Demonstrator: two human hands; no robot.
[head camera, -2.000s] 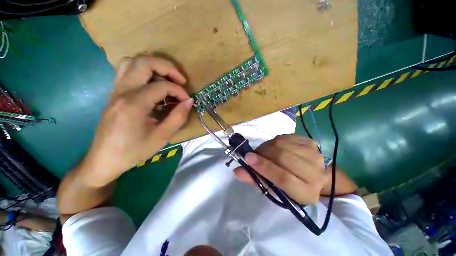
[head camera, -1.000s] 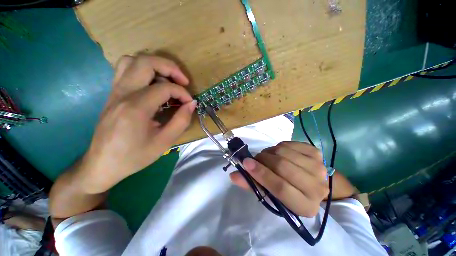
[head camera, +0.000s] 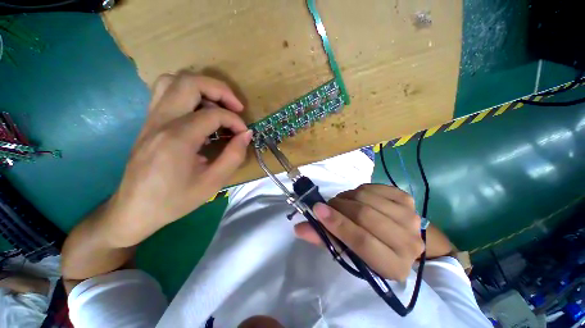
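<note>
A green PCB panel (head camera: 300, 114) with rows of silvery parts lies slanted on the tan board (head camera: 256, 51). A long narrow green strip (head camera: 326, 40) runs up from its right end. My left hand (head camera: 183, 147) is at the panel's left end, thumb and index finger pinched on a thin lead wire (head camera: 221, 136), partly hidden by the fingers. My right hand (head camera: 369, 227) holds the black-handled soldering iron (head camera: 308, 192). The iron's tip and the curved feed tube beside it reach the panel's left end, close to my left fingertips. Whether the tip touches a pad is too small to tell.
A red and silvery wire bundle (head camera: 19, 144) lies at the far left. The iron's black cable (head camera: 420, 192) loops beside my right hand. Yellow-black tape (head camera: 442, 123) runs along the bench edge. Dark objects stand at the top corners. Part of another person (head camera: 29, 288) shows at lower left.
The view has shifted slightly. My left hand still pinches at the panel's left end, and the iron stays at the same spot with little visible movement.
</note>
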